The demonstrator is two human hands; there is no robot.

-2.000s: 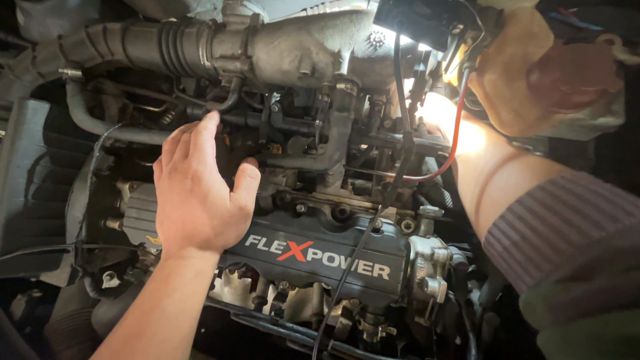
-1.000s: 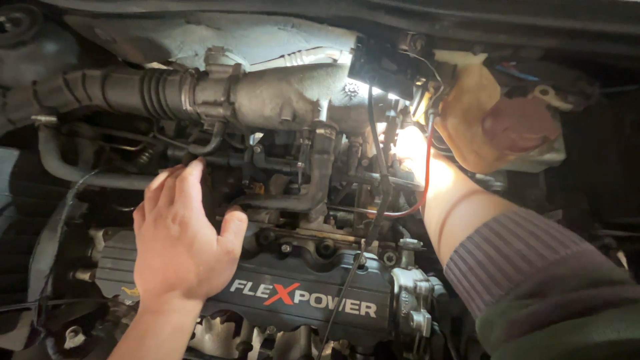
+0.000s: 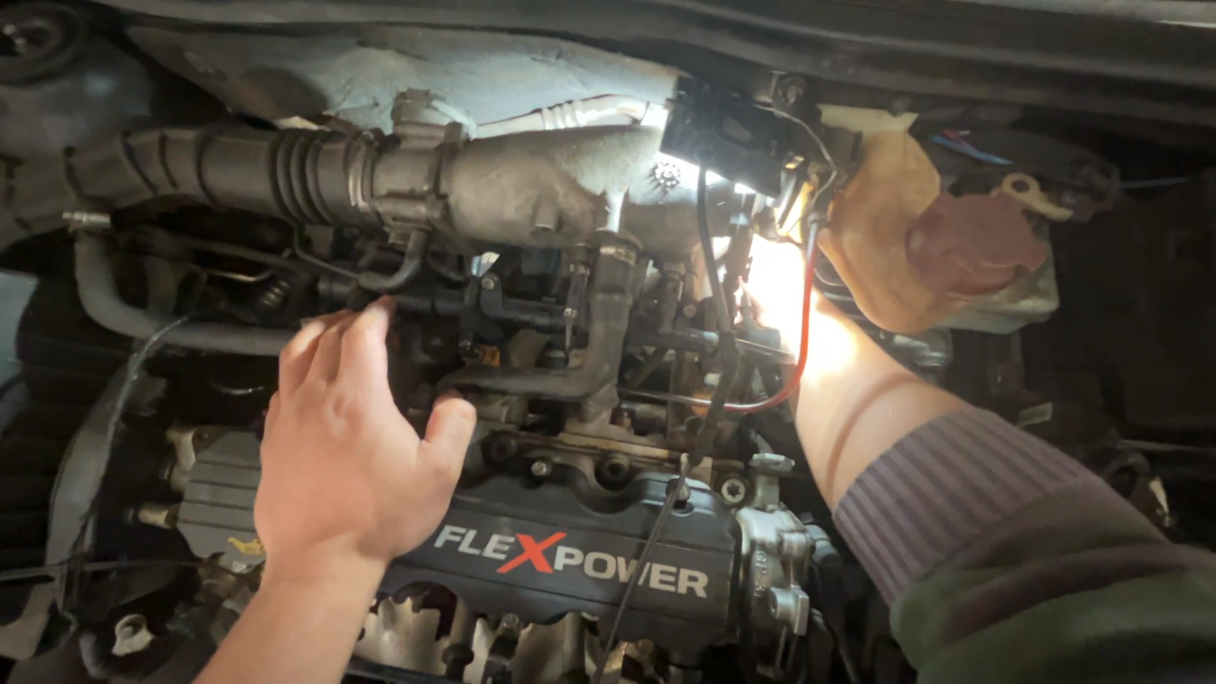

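My left hand [image 3: 356, 442] rests back up over the left part of the engine, its fingertips at the hoses below the intake duct and its thumb apart. Nothing shows in its grasp, though the palm side is hidden. Deep behind the engine on the right, my right hand [image 3: 774, 285] is washed out by bright light, so its fingers and anything in them cannot be made out. Above it, a black work light [image 3: 727, 133] shines downward. A red wire [image 3: 807, 328] curves beside the right wrist. The black valve cover [image 3: 589, 541] lies below both hands.
A ribbed air intake hose [image 3: 237, 176] joins the metal intake manifold [image 3: 541, 180] across the back. At the right stands a yellowed plastic reservoir [image 3: 879, 228] with a reddish cap [image 3: 974, 242]. A thin dark cable [image 3: 651, 551] crosses the valve cover. A coolant hose [image 3: 123, 304] bends at the left.
The view has shifted, with more of the rear of the engine bay showing. Both hands stay in about the same places on the engine.
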